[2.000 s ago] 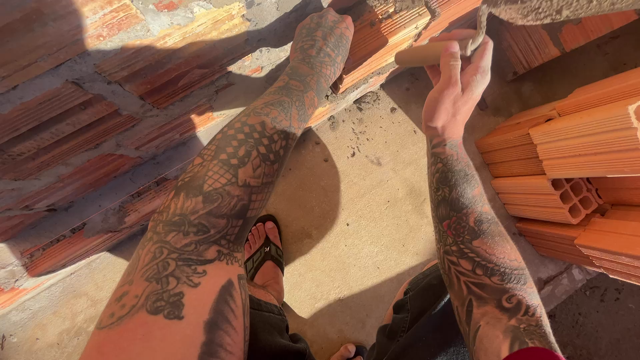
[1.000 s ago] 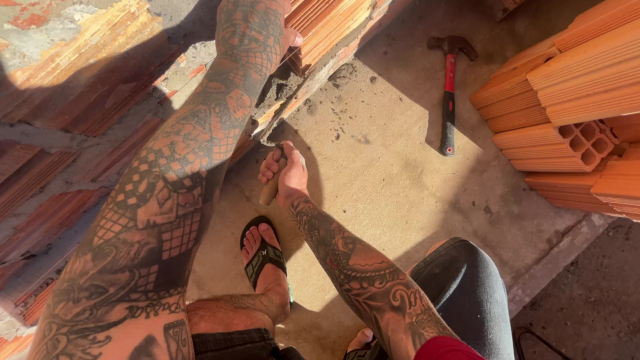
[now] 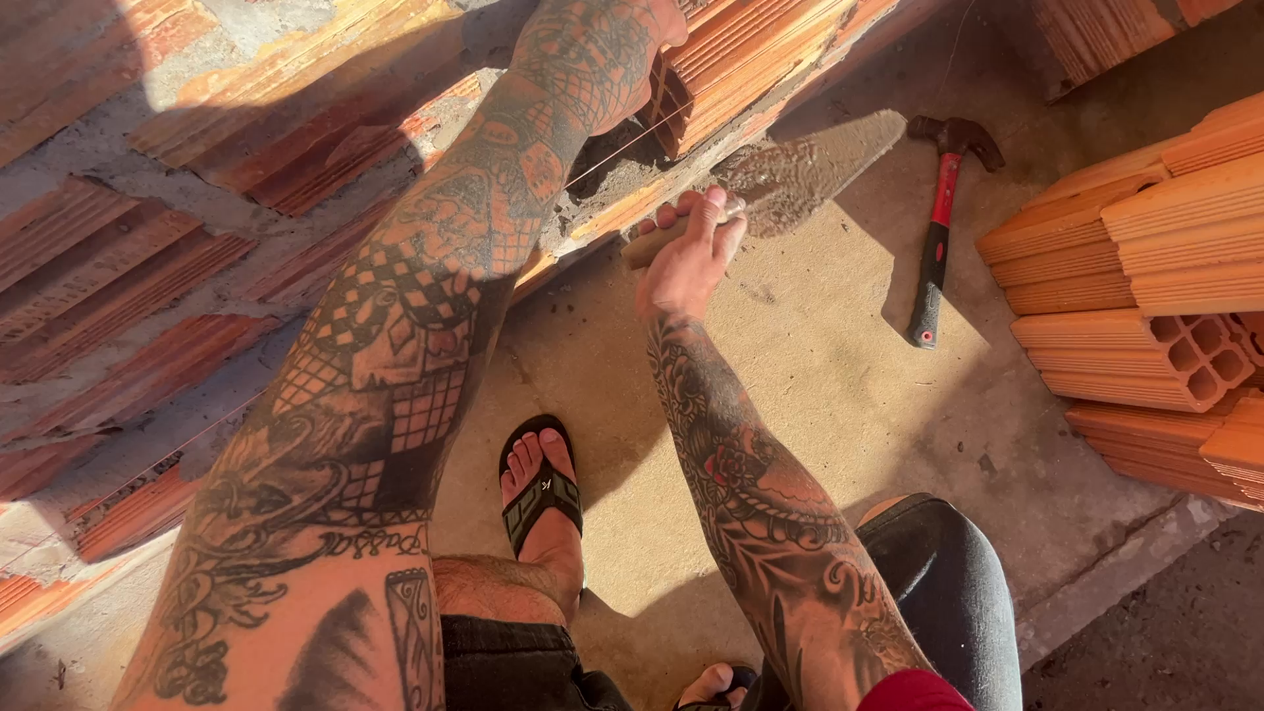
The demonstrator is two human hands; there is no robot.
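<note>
My right hand (image 3: 693, 247) grips the wooden handle of a mortar-smeared masonry trowel (image 3: 815, 168), whose blade points up and right beside the wall. At the top, my left hand (image 3: 647, 49) reaches over the wall next to a hollow clay brick (image 3: 750, 69); its fingers are partly out of sight, and whether they hold the brick cannot be told. Grey mortar (image 3: 627, 163) lies on the wall top below that brick. A thin string line (image 3: 617, 153) runs along the course.
A claw hammer (image 3: 940, 227) with a red and black handle lies on the concrete floor (image 3: 790, 365). Hollow clay bricks (image 3: 1096, 346) are stacked at the right. The brick wall (image 3: 227, 148) fills the left side. My sandalled foot (image 3: 543, 484) stands near its base.
My right hand has brought the trowel from above the wall down to its near side, then up and right of where it was a second ago. The hammer, hidden at first, now shows.
</note>
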